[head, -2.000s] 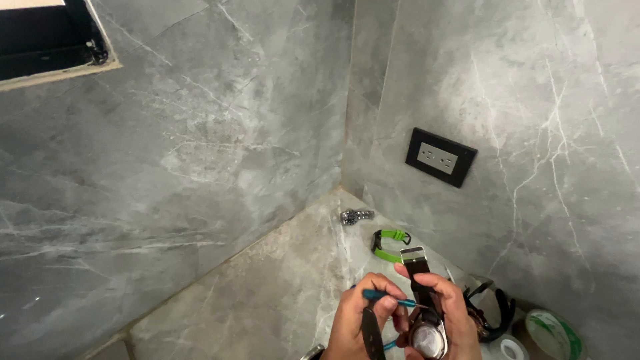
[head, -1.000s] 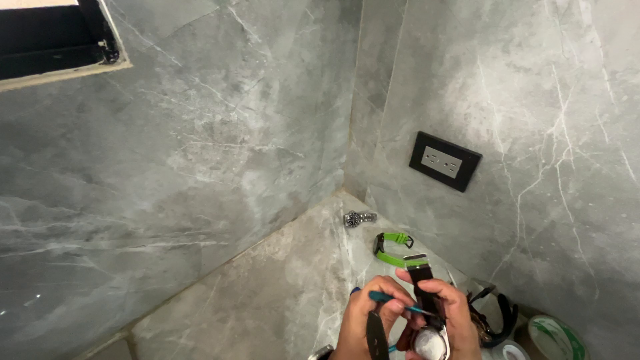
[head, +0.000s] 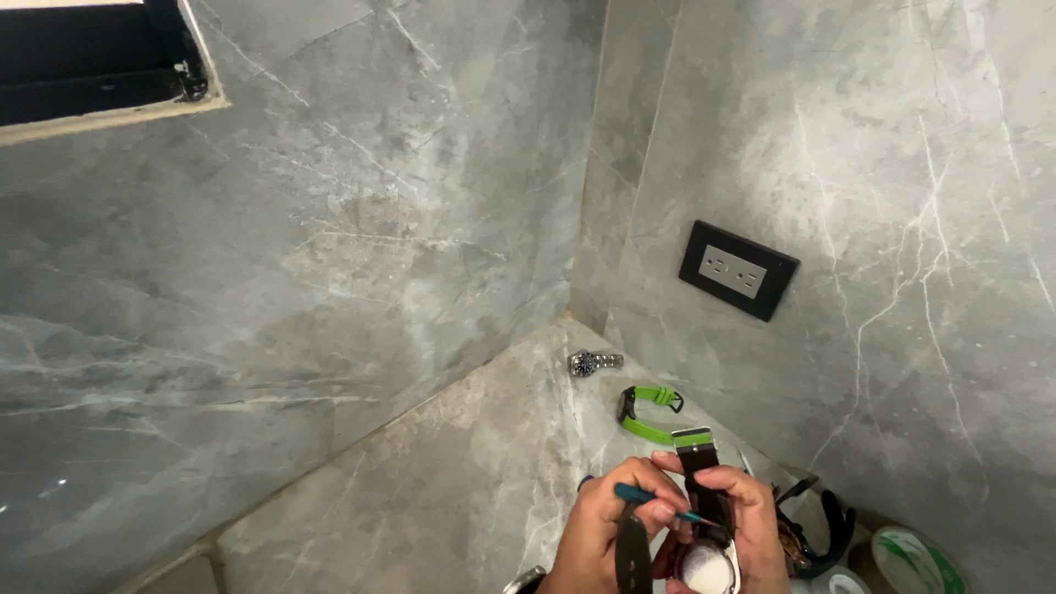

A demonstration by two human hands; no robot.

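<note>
My left hand point(head: 615, 516) grips a slim teal-handled tool point(head: 635, 493), its thin tip at the join of strap and case on a wristwatch point(head: 708, 568). My right hand point(head: 752, 524) holds that watch by its case and dark strap, the buckle end pointing up and away from me. The other half of the dark strap point(head: 633, 553) hangs over beside my left hand. Just beyond the buckle lies a watch with a lime green strap point(head: 648, 429). A metal-bracelet watch point(head: 594, 363) lies farther back near the corner.
Right of my right hand are a black-strapped watch point(head: 833, 536), a roll of tape point(head: 916, 561) and a white round item point(head: 840, 582). Part of a metal object point(head: 525, 580) shows at the bottom edge. Marble-patterned walls meet behind the counter point(head: 462, 470); the right one has an outlet point(head: 733, 271).
The teal tool in my left hand has shifted and tilted against the strap end of the watch. The watches on the counter have stayed in place.
</note>
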